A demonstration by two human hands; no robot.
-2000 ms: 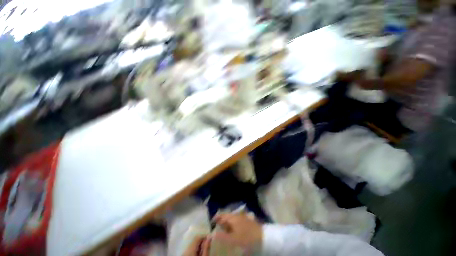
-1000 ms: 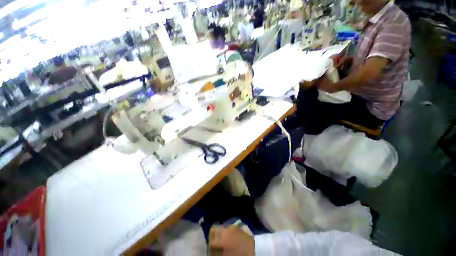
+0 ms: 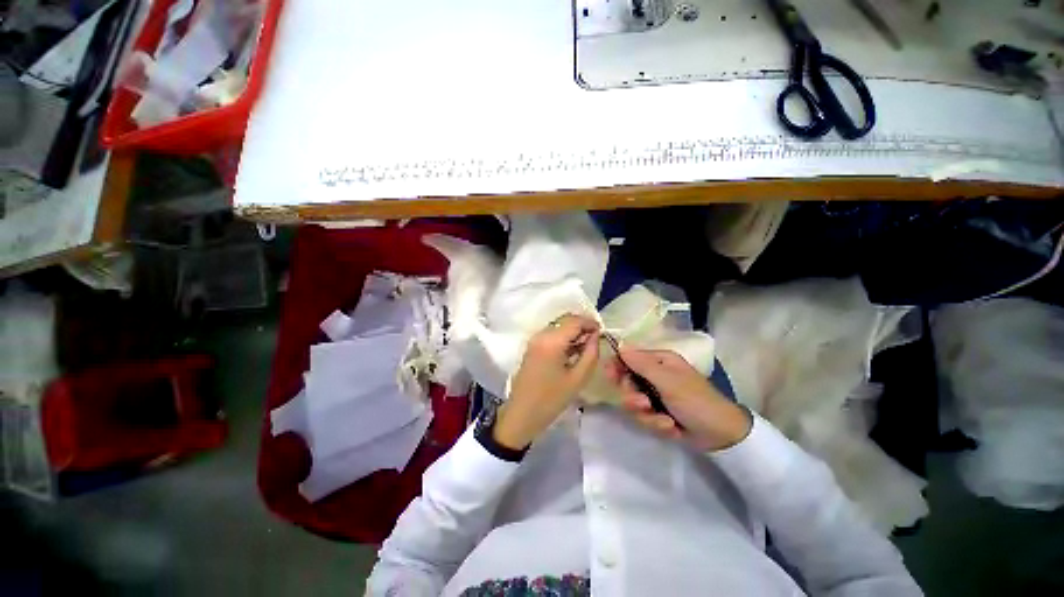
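Observation:
A sheer cream garment piece point(image 3: 543, 262) lies in a soft heap on my lap, below the table edge. My left hand point(image 3: 555, 371) pinches its fabric near the middle of the heap, with a dark band on the wrist. My right hand point(image 3: 680, 400) is shut on small dark thread snips point(image 3: 643, 388). Their tips point up and left and meet the fabric close to my left fingertips. Whether the blades are open or closed is too small to tell.
The white table point(image 3: 467, 105) with a wood edge spans the top. Black-handled shears point(image 3: 826, 98) lie on it. An orange-red basket point(image 3: 187, 139) is at its left end. A dark red bin point(image 3: 280, 478) holds cut panels point(image 3: 364, 402). Pale bundled work point(image 3: 793, 373) sits at right.
The view has swung down from the machine and neighbouring worker to my lap. Both hands and the snips now show clearly; earlier the hand area was blurred and cut off at the bottom.

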